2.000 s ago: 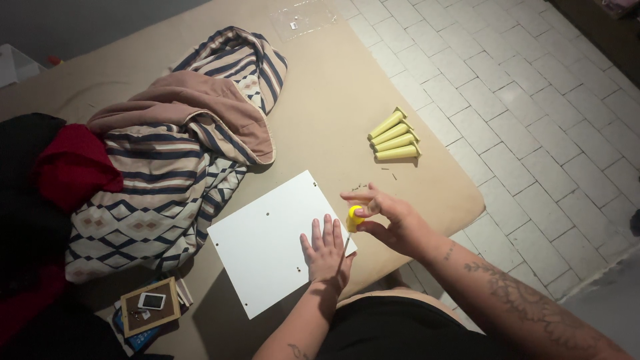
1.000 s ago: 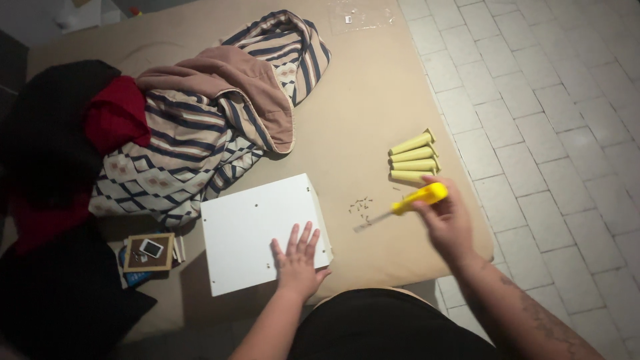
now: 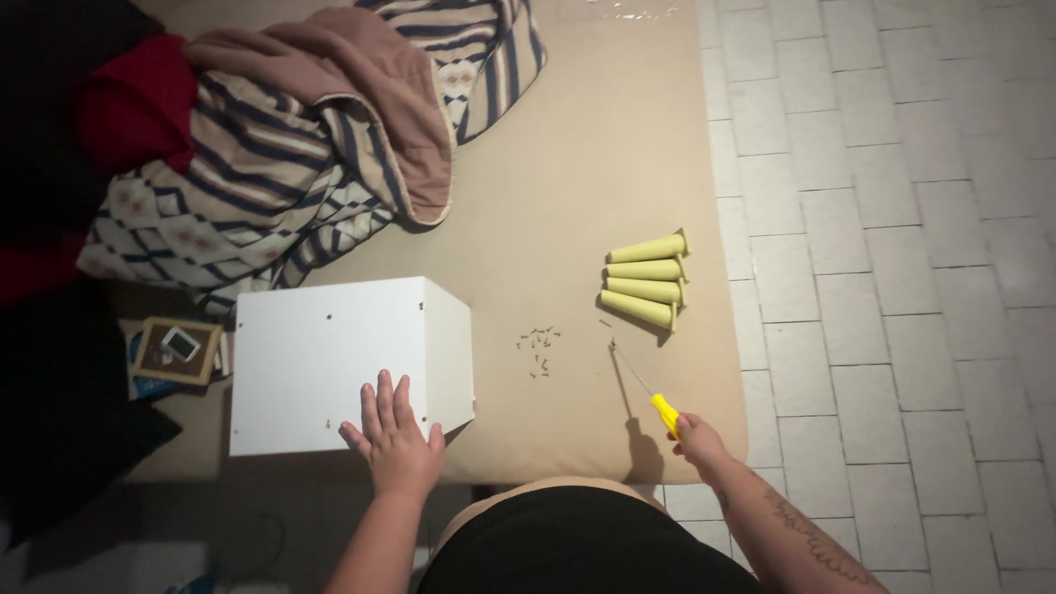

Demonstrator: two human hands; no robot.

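Note:
A white box-like panel piece (image 3: 330, 363) lies on the beige sheet, with several small screws or holes in its top face. My left hand (image 3: 399, 445) rests flat on its lower right part, fingers spread. My right hand (image 3: 700, 441) grips the yellow handle of a screwdriver (image 3: 662, 410), whose shaft points up and left. At its tip is a small dark thing, perhaps a screw (image 3: 612, 344). Loose small screws (image 3: 538, 340) lie scattered between the white piece and the screwdriver. Several pale yellow-green tapered legs (image 3: 645, 271) lie side by side above my right hand.
A striped and patterned blanket (image 3: 272, 157) is heaped at the upper left, beside red cloth (image 3: 136, 103) and dark cloth (image 3: 58, 371). A small cork-coloured framed board (image 3: 151, 363) bears a small white device (image 3: 181, 344). Light floor tiles (image 3: 874, 264) lie beyond the right bed edge.
My right hand has moved away from the white piece with the screwdriver, to the right near the legs. My left hand stays on the white piece. The view has shifted.

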